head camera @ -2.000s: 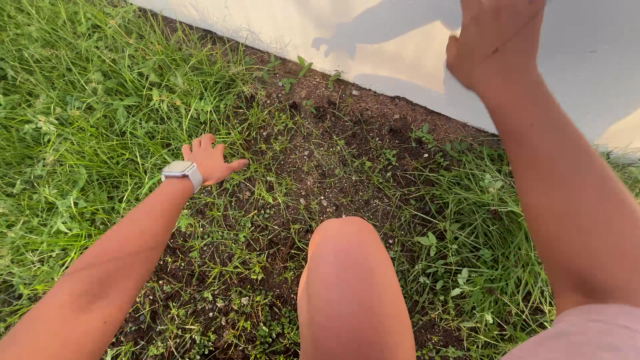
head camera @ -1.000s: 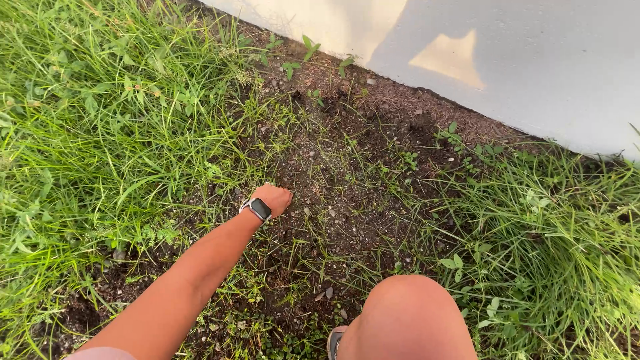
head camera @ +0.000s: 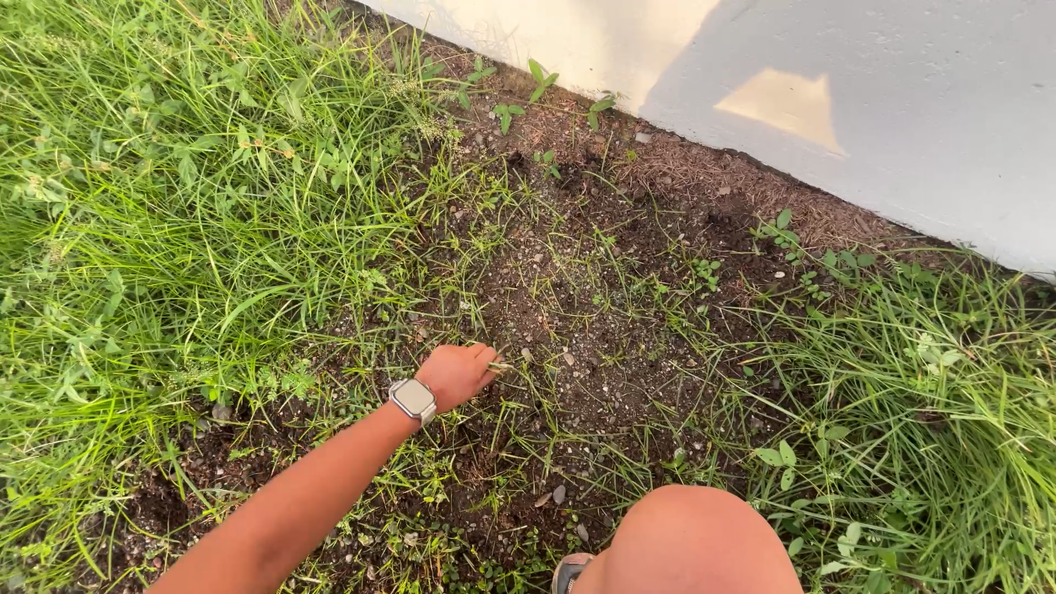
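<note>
My left hand point(head camera: 458, 377) is low over the patch of bare soil point(head camera: 594, 355), its fingers closed on a small tuft of grass point(head camera: 498, 365) whose pale end shows past the fingertips. A smartwatch point(head camera: 413, 398) with a light band is on that wrist. Sparse blades and small weeds grow from the dark, gravelly soil around the hand. My right hand is out of the view.
Tall grass point(head camera: 206, 206) stands thick on the left, and more grass point(head camera: 924, 412) on the right. A white wall point(head camera: 907, 107) runs across the upper right, with small leafy weeds point(head camera: 538, 80) at its foot. My bent knee point(head camera: 701, 544) is at the bottom.
My right hand, raised in front of the wall two seconds ago, has left the view. My left hand was spread open then and has since closed over the soil.
</note>
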